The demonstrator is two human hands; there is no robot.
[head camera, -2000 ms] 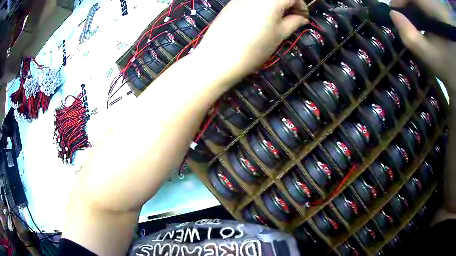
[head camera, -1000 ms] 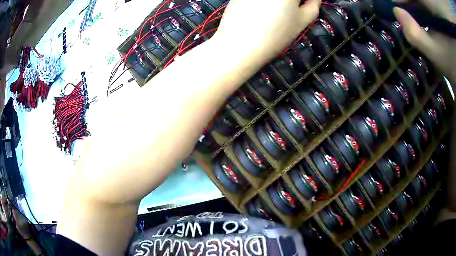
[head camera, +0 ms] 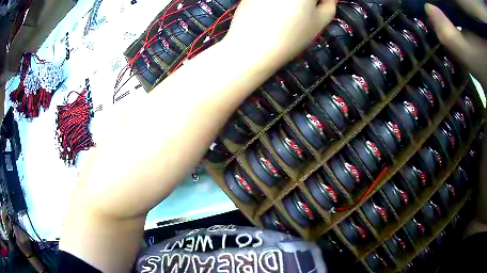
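Observation:
The brown partitioned tray (head camera: 299, 176) holds many round black speakers (head camera: 312, 128) on edge, one per cell, each with a red and shiny terminal spot. Red and black lead wires (head camera: 209, 33) lie over the upper left cells. My left hand (head camera: 299, 24) reaches over the tray to the top edge; its fingertips are partly cut off, and what they hold cannot be seen clearly. My right hand (head camera: 460, 45) is at the upper right, around the thick black handle of the soldering iron (head camera: 458, 16). The iron's tip is not clear.
A spare red-black wire bundle (head camera: 75, 128) lies on the pale table (head camera: 42, 176) left of the tray. Tied wire bundles with white plugs (head camera: 37, 85) lie farther left. One loose red wire (head camera: 371, 191) lies across lower cells. Printed grey cloth (head camera: 229, 256) is at the bottom edge.
Since two seconds ago, my left hand has moved slightly right and up. My right hand has shifted slightly right. The wires by my left hand have shifted.

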